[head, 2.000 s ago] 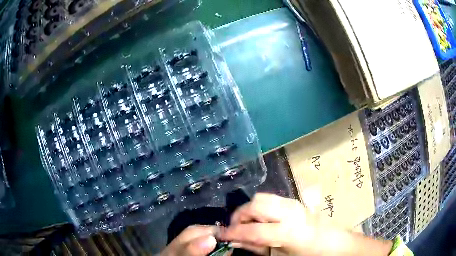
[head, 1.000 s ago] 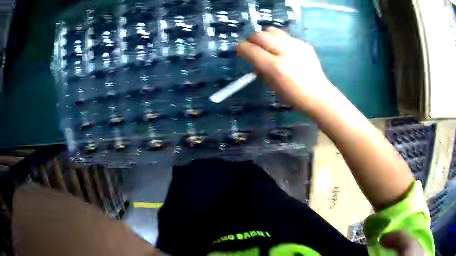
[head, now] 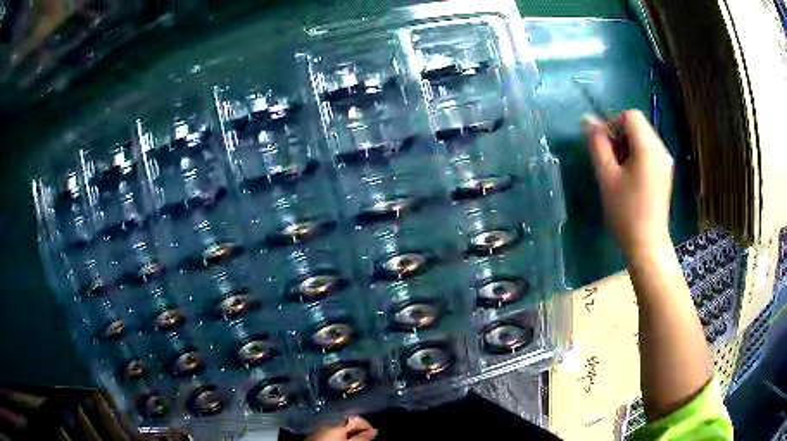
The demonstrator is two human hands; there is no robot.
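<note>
A large clear blister tray (head: 349, 185) lies on the green bench mat, with black-rimmed speaker units in rows of pockets. The nearer units (head: 348, 377) show pale rings; the farther ones are obscured by glare. My right hand (head: 634, 177) is beyond the tray's right edge, over the mat. A thin, blurred tool, seemingly tweezers (head: 597, 105), extends up and left from its fingertips. My left hand (head: 345, 429) shows only as a few fingers at the bottom edge, by the tray's near edge; its grip is hidden.
Stacked cardboard (head: 712, 112) stands at the right of the bench. A thin dark blue stick (head: 655, 96) lies beside it. Marked cardboard (head: 591, 344) and filled trays (head: 709, 280) are below the bench edge at right. Brown strips (head: 65, 418) show at lower left.
My right hand has moved from over the tray to the mat at its right. My left hand has come into view at the bottom. The tray fills more of the view.
</note>
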